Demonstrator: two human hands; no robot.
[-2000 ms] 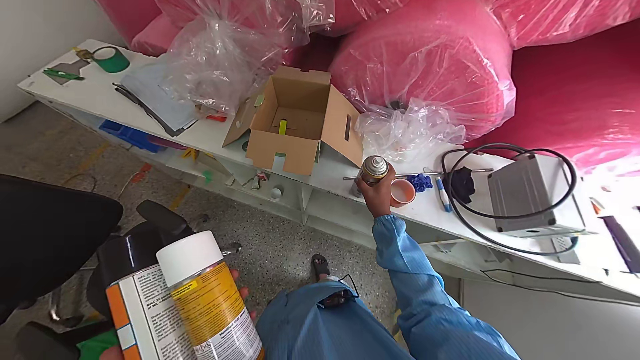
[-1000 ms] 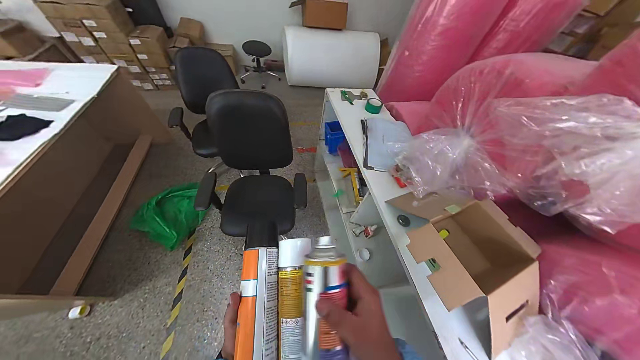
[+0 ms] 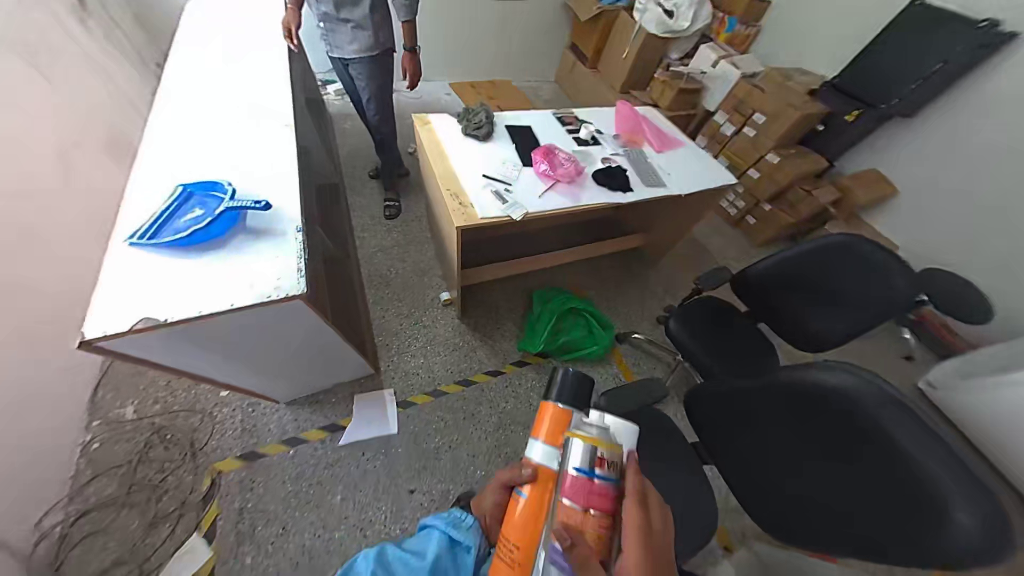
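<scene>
My left hand (image 3: 500, 500) grips an orange aerosol can (image 3: 532, 488) with a black cap from its left side. Against it stands a second aerosol can (image 3: 588, 488), silver at the top with a red and orange body and no cap, and my right hand (image 3: 644, 520) is closed around it from the right. A white-capped can (image 3: 620, 428) shows behind these two; its body is mostly hidden. The cans touch one another, held upright and slightly tilted in front of me.
A white-topped bench (image 3: 232, 136) at left bears a blue dustpan (image 3: 192, 212). A person (image 3: 360, 64) stands beyond it. A desk (image 3: 552, 188) holds pink plastic and black cloths. A green bag (image 3: 568, 324) lies on the floor; black office chairs (image 3: 840, 464) stand right, cartons (image 3: 768, 120) behind.
The view has swung left, away from the shelf with the open carton. The silver-topped can, lifted from that shelf, is now held together with the other cans.
</scene>
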